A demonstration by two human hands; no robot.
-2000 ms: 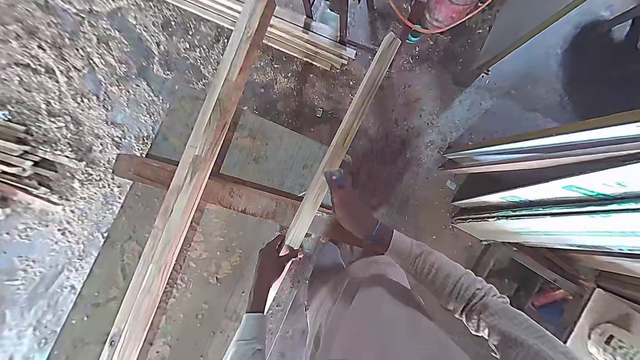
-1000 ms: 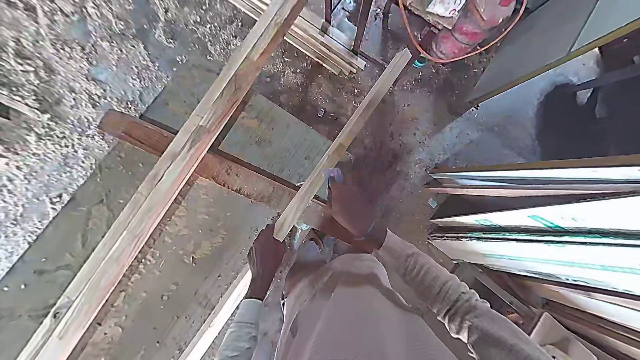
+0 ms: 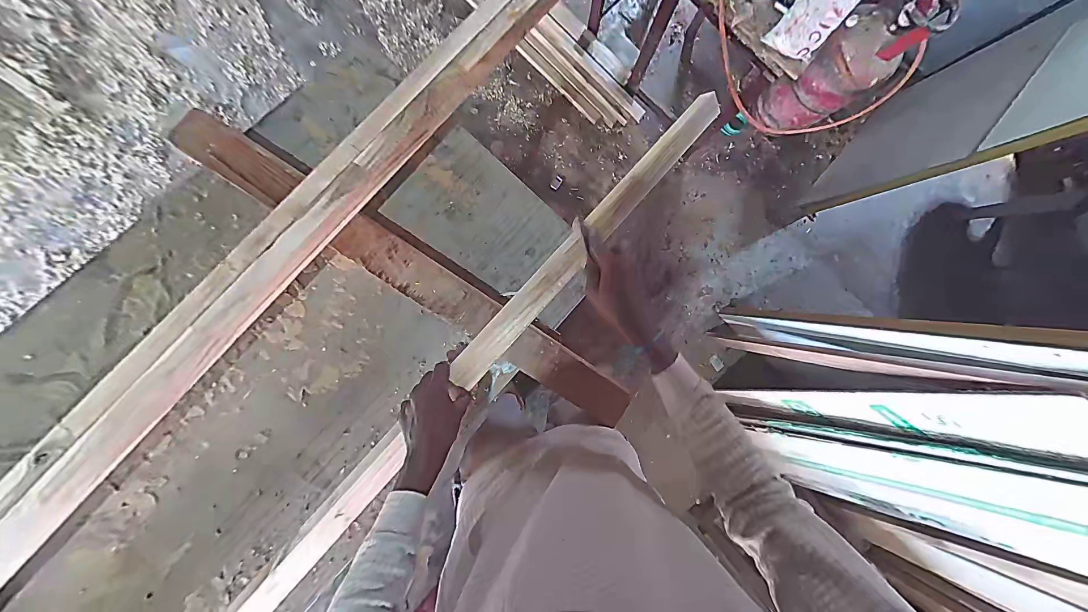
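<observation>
A pale squared wooden batten (image 3: pixel 544 285) slants across the middle, its far end at upper right. My left hand (image 3: pixel 432 425) is closed on its near end. On the right side of the batten, about halfway along, my right hand (image 3: pixel 616 280) grips it, with the fingers partly hidden. Beneath the batten runs a reddish-brown wooden beam (image 3: pixel 408 268). Across that beam, to the left, lies a long thick timber (image 3: pixel 280 246). Another pale board (image 3: pixel 340 518) shows below my left hand, partly covered by my sleeve.
Sheet panels (image 3: pixel 918 425) with pale faces and green marks are stacked at right. A red cylinder (image 3: pixel 829 85) with an orange hose stands at the upper right. Thin wood strips (image 3: pixel 578 72) lie at the top. Wood shavings (image 3: pixel 110 110) cover the floor at upper left.
The view has shifted somewhat. Both hands keep hold of the batten, and my right hand sits a little farther from my body along it than before.
</observation>
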